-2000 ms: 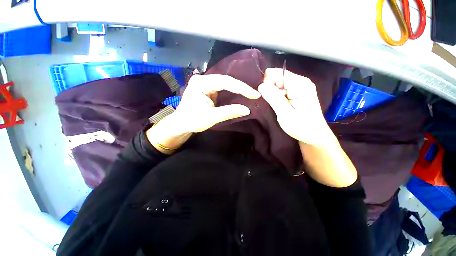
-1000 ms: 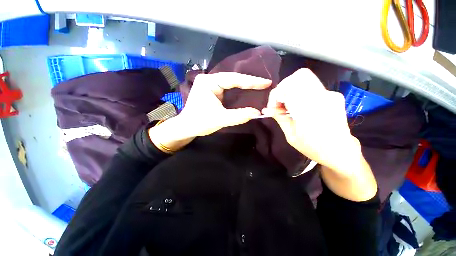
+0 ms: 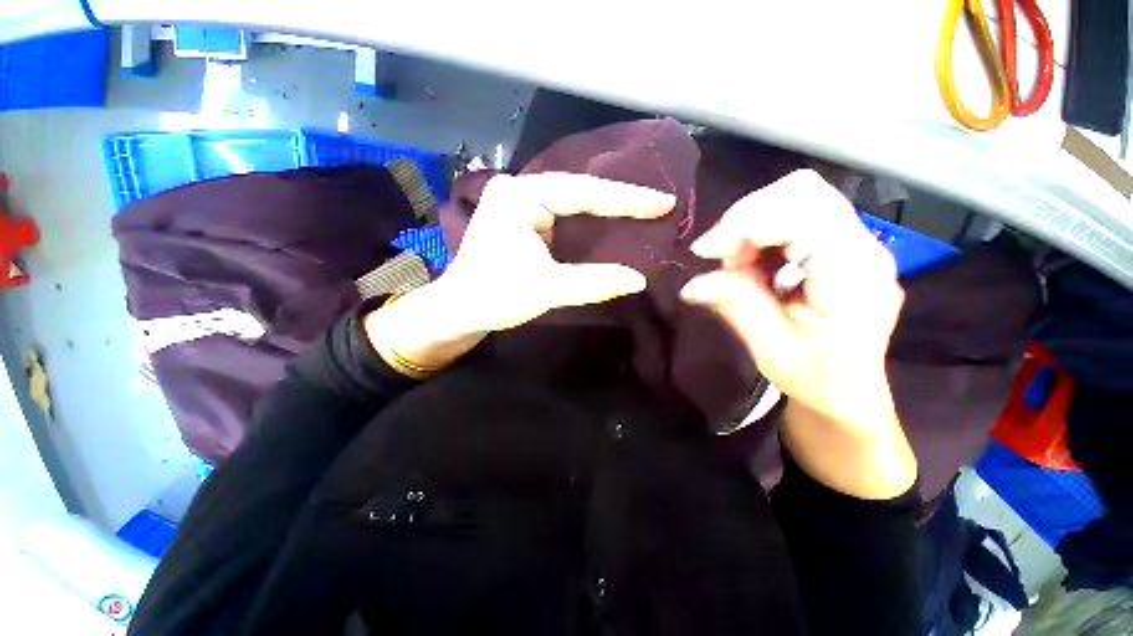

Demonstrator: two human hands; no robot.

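The dark maroon garment piece lies on my lap, raised between my hands. Loose pink-red thread shows on its right part. My left hand is at its left, thumb and forefinger apart over the cloth; its other fingers are hidden, so any hold on the cloth is unclear. My right hand is to the right, thumb and forefinger apart, the other fingers curled. A small shiny spot shows in the curled fingers, too blurred to identify.
The white table edge crosses above my hands. Yellow-orange and red-handled scissors and a flat black object lie on it at right. Maroon garment bundles lie left and right, near blue crates. A red stool is at right.
My right thumb and forefinger have parted and moved off the pale strand they held near my left thumb. The pink-red thread now shows more clearly. My left hand is almost unmoved.
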